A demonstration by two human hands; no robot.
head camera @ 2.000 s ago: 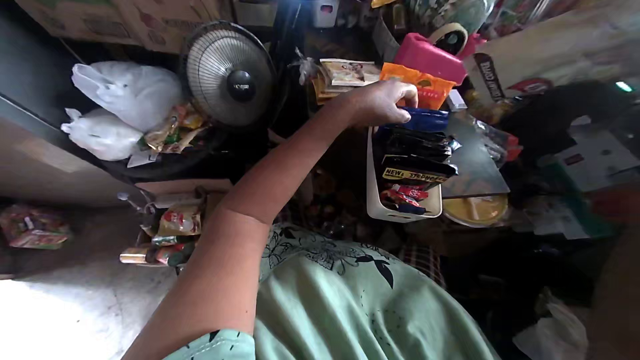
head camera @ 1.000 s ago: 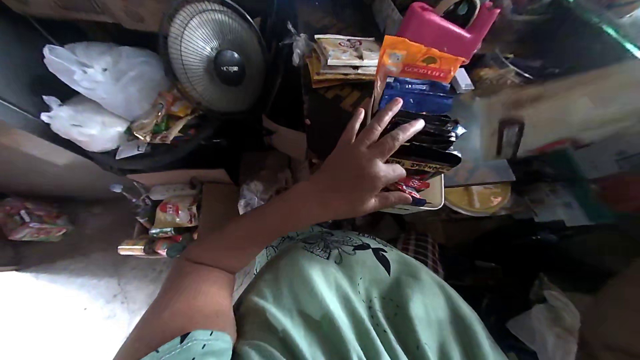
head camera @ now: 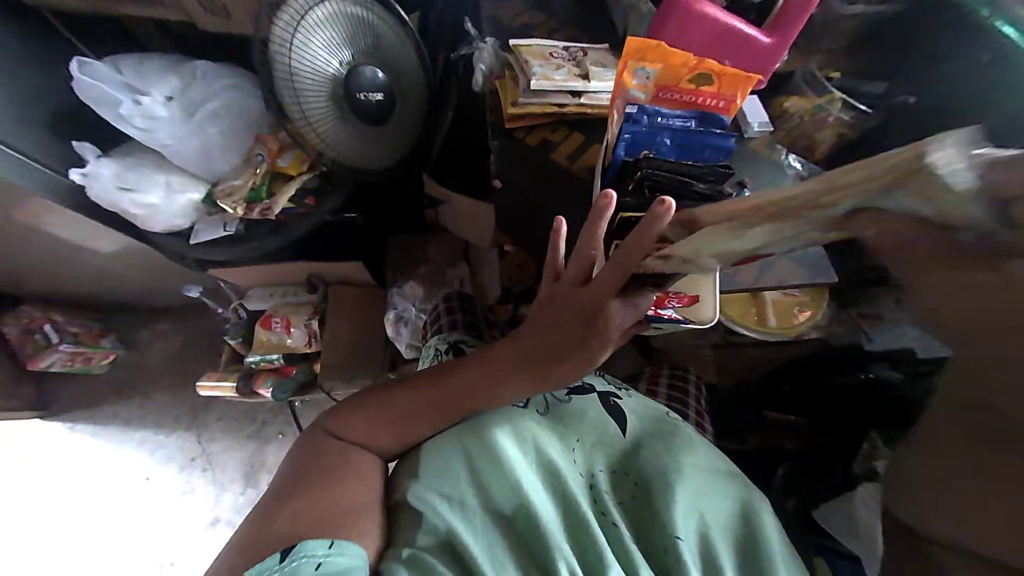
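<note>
My left hand [head camera: 588, 300] is over the near left side of a white plastic container [head camera: 704, 300], fingers spread; its thumb is partly hidden. The container holds upright packets: an orange pouch [head camera: 676, 80] at the back, blue packets [head camera: 672, 140], black packets [head camera: 672, 180], and red packets [head camera: 674, 304] at the near end. My right hand [head camera: 904, 240], blurred at the right, grips a long pale flattish packet [head camera: 800, 200], seen nearly edge-on. The packet's far end reaches over the container, close to my left fingertips.
A round fan [head camera: 344, 80] stands at the back left, beside white plastic bags [head camera: 176, 104]. Stacked sachets [head camera: 564, 68] and a pink plastic container [head camera: 720, 32] lie behind. A yellow round lid [head camera: 776, 310] sits right of the container. An open cardboard box [head camera: 352, 328] of goods is lower left.
My left hand has moved from the blue packets at the back to the container's near end. My right hand has come into view at the right with the pale packet.
</note>
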